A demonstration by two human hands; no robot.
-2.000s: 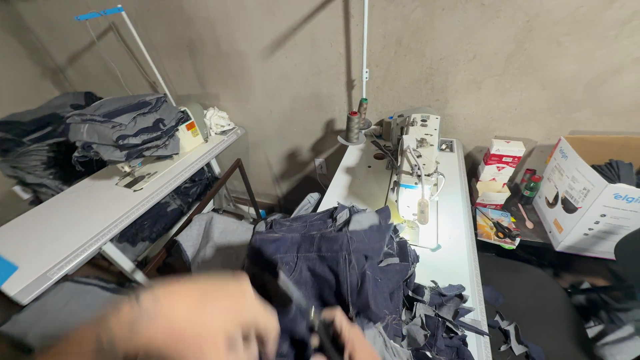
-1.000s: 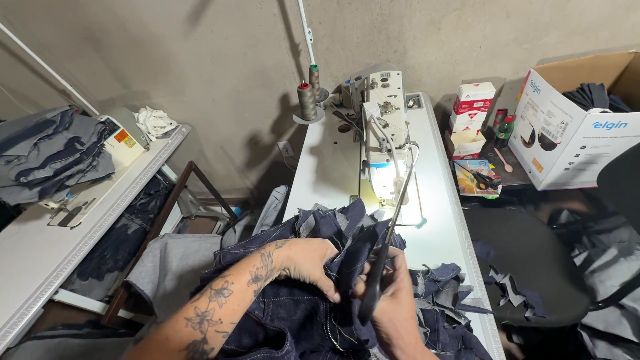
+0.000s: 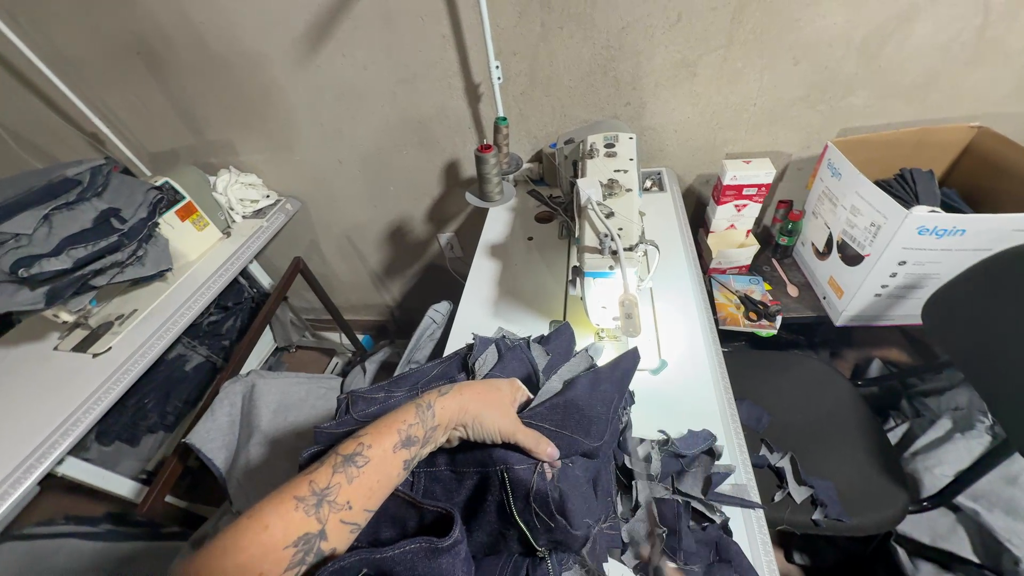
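My left hand (image 3: 492,416), at the end of a tattooed forearm, grips the upper layers of a stack of dark blue denim pieces (image 3: 448,496), thumb on top and fingers tucked among the layers. A metal zipper (image 3: 520,516) runs down the denim below the hand. Behind the stack stands a sewing machine (image 3: 608,216) with its lamp lit over the needle area. Denim scraps (image 3: 688,496) lie to the right of the stack on the white table (image 3: 680,384). At the bottom edge there is only a blurred patch near the scraps; my right hand cannot be made out.
Thread cones (image 3: 489,174) stand behind on the left. To the right are black-handled scissors (image 3: 752,304), small boxes (image 3: 740,192), a bottle (image 3: 788,234), a large cardboard box (image 3: 896,232) and a black chair (image 3: 824,432) with scraps. A second machine table (image 3: 184,320) holds folded denim.
My right hand, seen a second ago at the denim with a dark tool, has gone from clear view. My left hand stays on the denim, its thumb now spread over the layers.
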